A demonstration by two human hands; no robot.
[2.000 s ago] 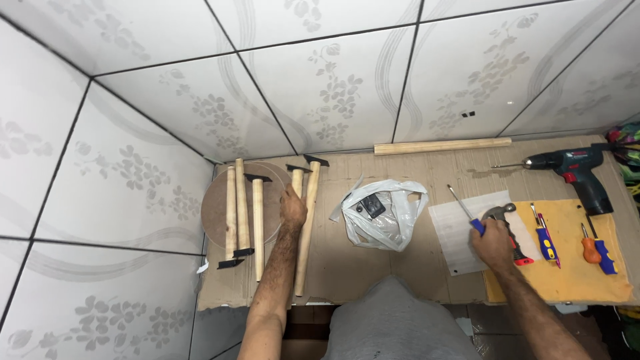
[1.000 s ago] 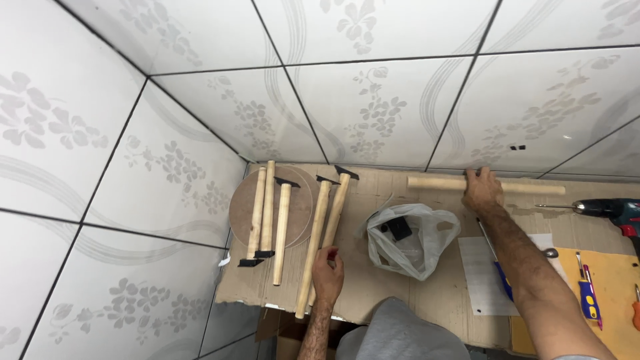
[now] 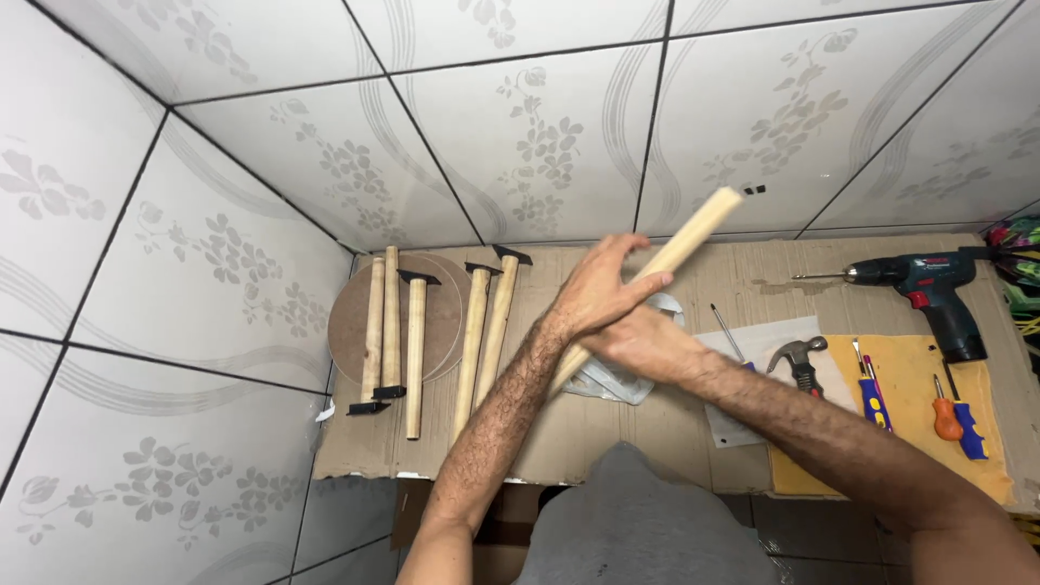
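A pale wooden stick (image 3: pixel 691 231) is held up at a slant over the bench, blurred at its lower end. My right hand (image 3: pixel 646 341) grips it low down, and my left hand (image 3: pixel 601 284) lies against it just above, thumb and fingers spread, the wrists crossing. Behind the hands a white plastic bag (image 3: pixel 613 382) is partly hidden. To the left lie several wooden sticks with black end pieces, among them one stick (image 3: pixel 416 357) with its black piece (image 3: pixel 418 277) at the top and another (image 3: pixel 496 325) near my left forearm.
Round brown boards (image 3: pixel 349 325) lie under the left sticks. At the right are a Bosch cordless drill (image 3: pixel 934 284), a claw hammer (image 3: pixel 800 357), a screwdriver (image 3: pixel 731 329) on white paper, and more screwdrivers (image 3: pixel 946 414) on a yellow cloth (image 3: pixel 812 471). Tiled walls border the cardboard-covered bench (image 3: pixel 731 301).
The wooden stick that lay along the back wall is now lifted and slanted over the bag. My left hand has moved from the left sticks to it. The view has shifted.
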